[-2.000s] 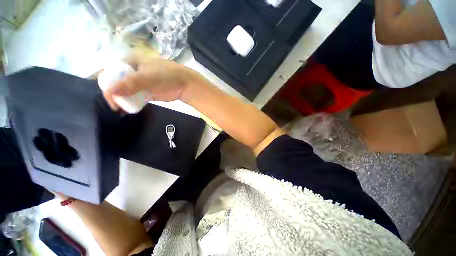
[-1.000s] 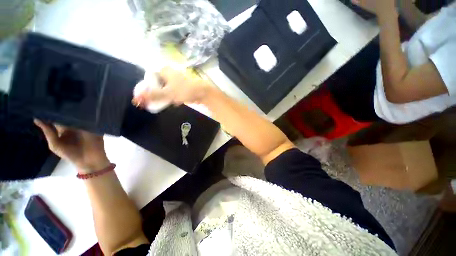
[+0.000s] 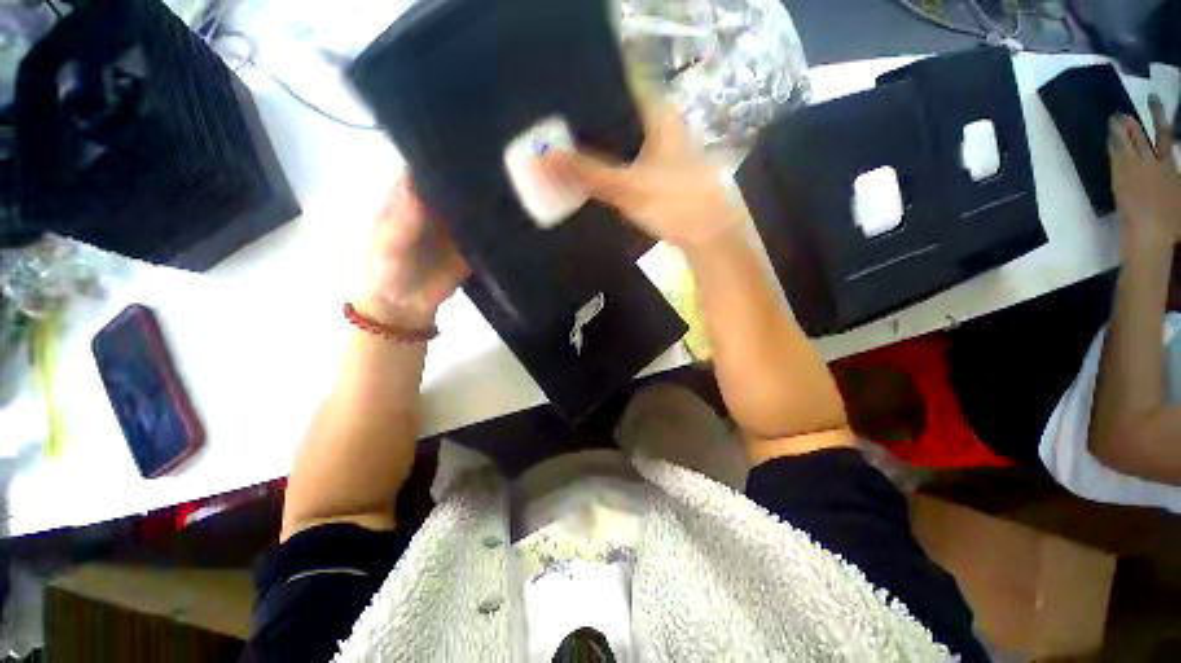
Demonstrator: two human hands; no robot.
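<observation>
My left hand (image 3: 412, 253) holds a black inner tray (image 3: 479, 78) by its left lower side, tilted above the bench. My right hand (image 3: 661, 175) is at the tray's right side, thumb on a white rounded case (image 3: 545, 171) that lies against the tray face; whether it is seated in the recess is blurred. Below, a flat black tray base (image 3: 570, 376) lies on the bench with a small white cable (image 3: 587, 320) on it. The held tray hides the base's upper part.
Two black trays with white cases (image 3: 878, 201) stand at right, a clear bag (image 3: 725, 65) behind them. A ribbed black stack (image 3: 143, 130) and a smartphone (image 3: 148, 390) are at left. Another person's hand (image 3: 1142, 168) is at far right.
The view has swung left. The held tray has moved over the base from the left, and my right hand has brought the white case onto its face.
</observation>
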